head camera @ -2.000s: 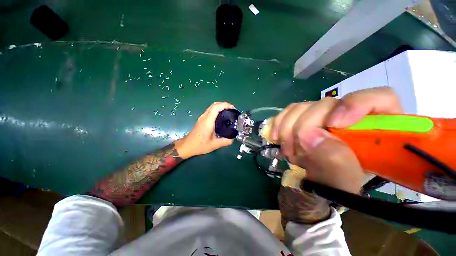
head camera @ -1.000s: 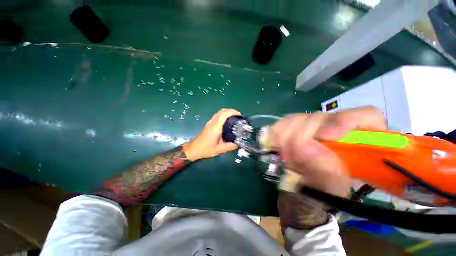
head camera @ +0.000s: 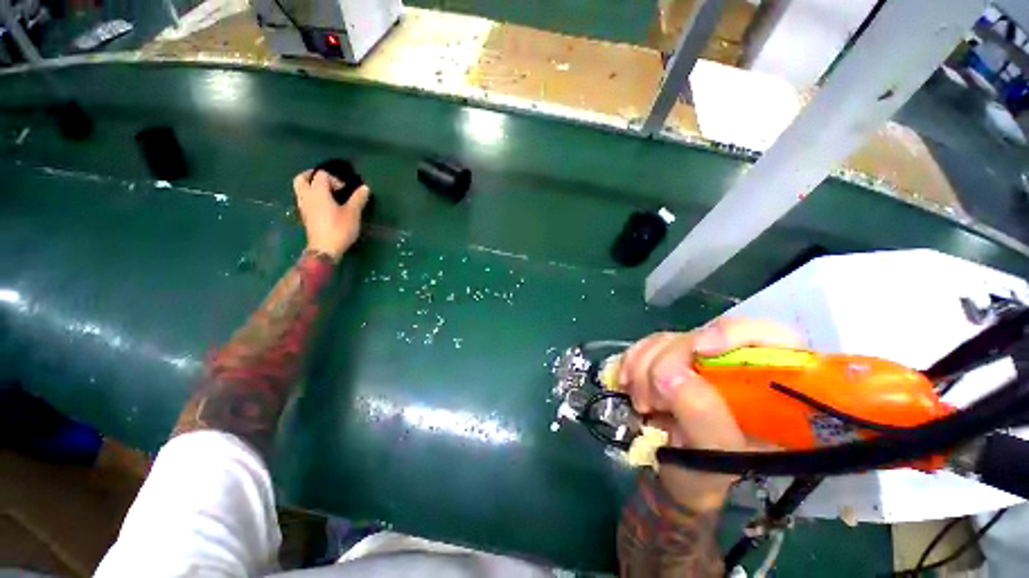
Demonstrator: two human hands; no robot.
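Note:
My left hand (head camera: 330,215) is stretched out to the far strip of the green belt, with its fingers around a black cylindrical housing (head camera: 340,173). My right hand (head camera: 685,390) grips the orange electric screwdriver (head camera: 818,395) with its yellow-green strip, held over the belt at the right. The silver screwdriver nose (head camera: 575,390) points left and touches no housing. A thin clear feed tube and black cables run along the tool. Tiny silver screws (head camera: 451,296) lie scattered on the belt between my hands.
More black housings lie on the far strip, one (head camera: 445,177) right of my left hand and one (head camera: 640,237) by the white post (head camera: 779,169). A white feeder box (head camera: 869,305) stands at right. Another white box (head camera: 327,25) with a red-lit switch is on the wooden shelf (head camera: 542,68).
My left hand has left the screwdriver nose and reached forward and left to a housing on the far strip. The view has tilted up. My right hand still holds the screwdriver.

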